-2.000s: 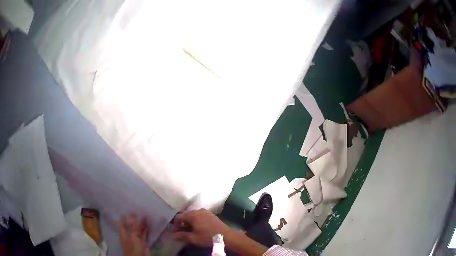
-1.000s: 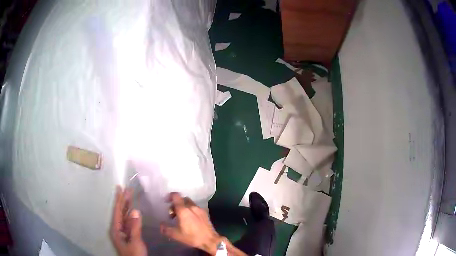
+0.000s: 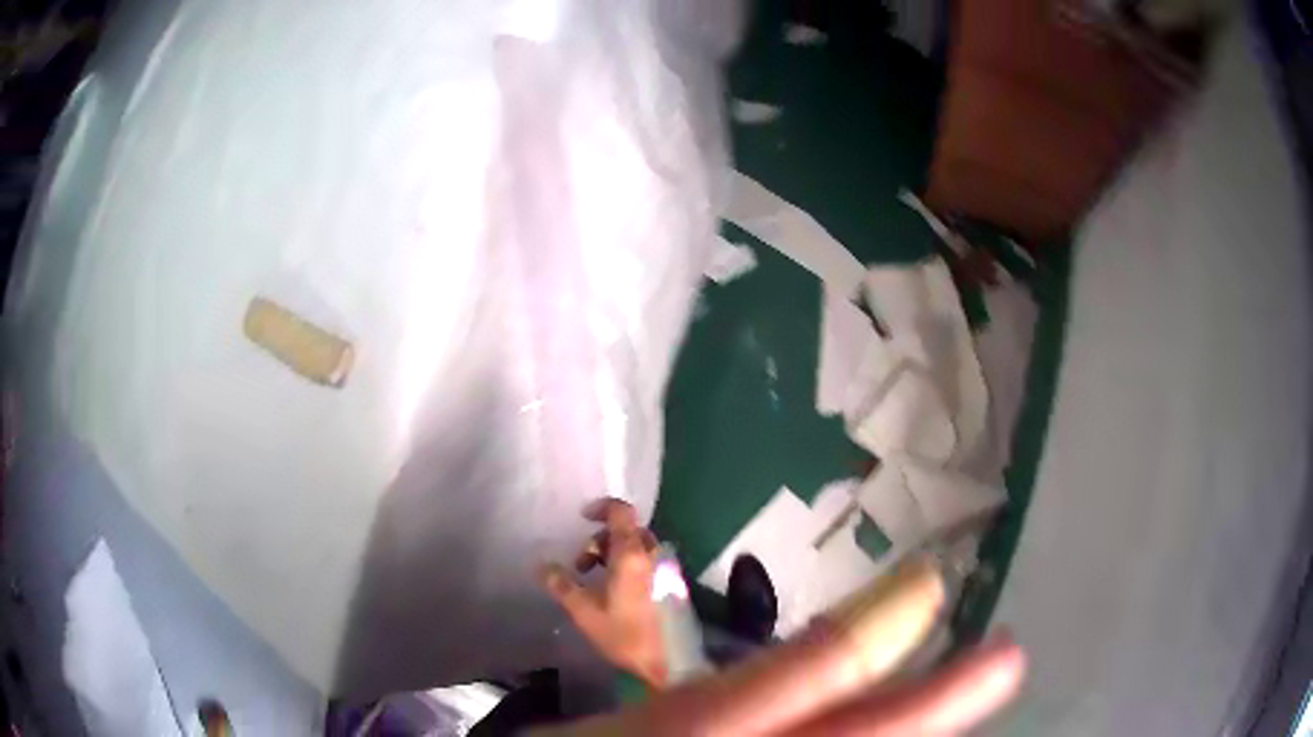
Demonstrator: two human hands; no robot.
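A large white sheet (image 3: 288, 475) covers the table, bright and washed out at the top. A tan block (image 3: 298, 343) lies on it at the left. A pale pinkish band runs down the sheet; I cannot tell whether it is a ruler. My right hand (image 3: 612, 588) is over the sheet's lower right edge, thumb and fingers apart, with nothing visible in it. My left hand (image 3: 850, 662) is large, blurred and close to the camera, fingers pointing right. A short white stick with a pinkish tip (image 3: 670, 580) is beside it; I cannot tell whether the hand grips it.
Green floor (image 3: 749, 432) lies right of the sheet, with paper offcuts (image 3: 914, 396) and a dark shoe (image 3: 750, 593). A brown box or panel (image 3: 1022, 115) stands at the upper right. A pale surface (image 3: 1181, 389) runs down the right side. A white paper piece (image 3: 108, 648) is at lower left.
My left hand has risen from the sheet to close in front of the camera. My right hand remains low by the sheet's right edge. The view has shifted, and the block appears higher and further right.
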